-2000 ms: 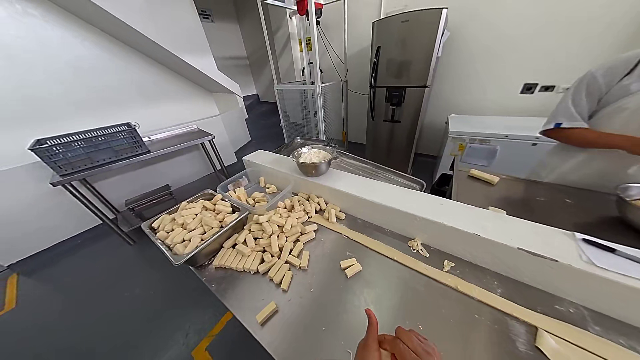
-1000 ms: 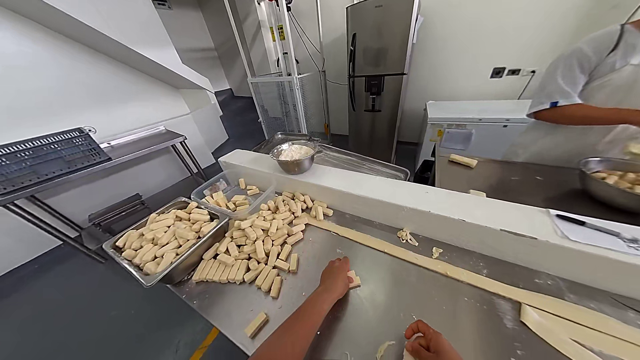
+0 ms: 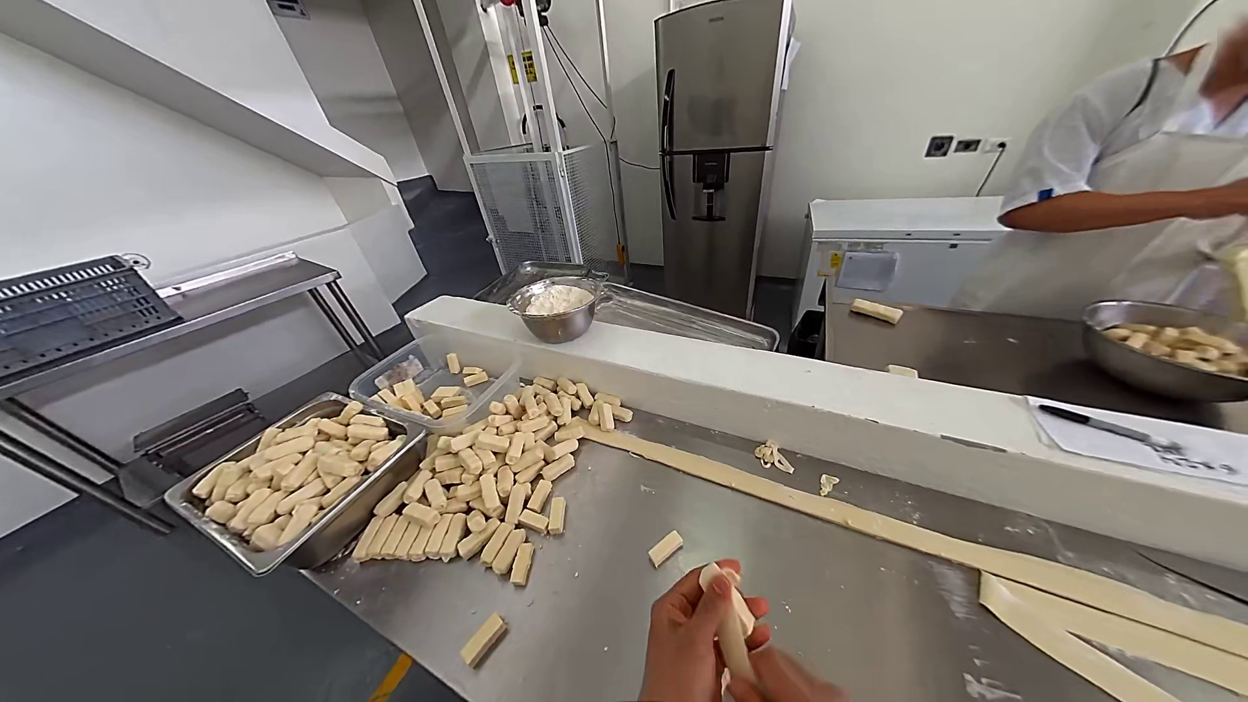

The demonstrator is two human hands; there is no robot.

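My left hand [image 3: 682,624] grips a pale stick-shaped piece [image 3: 743,612] with dough at it, low in the centre of the view. Close by, my right hand [image 3: 785,678] is blurred at the bottom edge, at the lower end of a strip of dough [image 3: 731,643]; its grip cannot be made out. Beyond my left hand a single cut stick [image 3: 666,548] lies on the steel table, and another [image 3: 483,640] rests near the table's front edge. Many sticks [image 3: 497,468] are heaped at the left. A long dough strip [image 3: 829,507] runs along the low wall.
A steel pan [image 3: 336,526] of wrapped pieces and a clear plastic box [image 3: 502,390] stand at the left. On the white ledge [image 3: 829,380] are a bowl of flour [image 3: 556,307] and a pen [image 3: 1092,419] on paper. Across it, a person works near a steel bowl [image 3: 1170,385].
My left hand has come back from the sticks on the table and now holds one. Both hands are now together, where they were apart a second ago.
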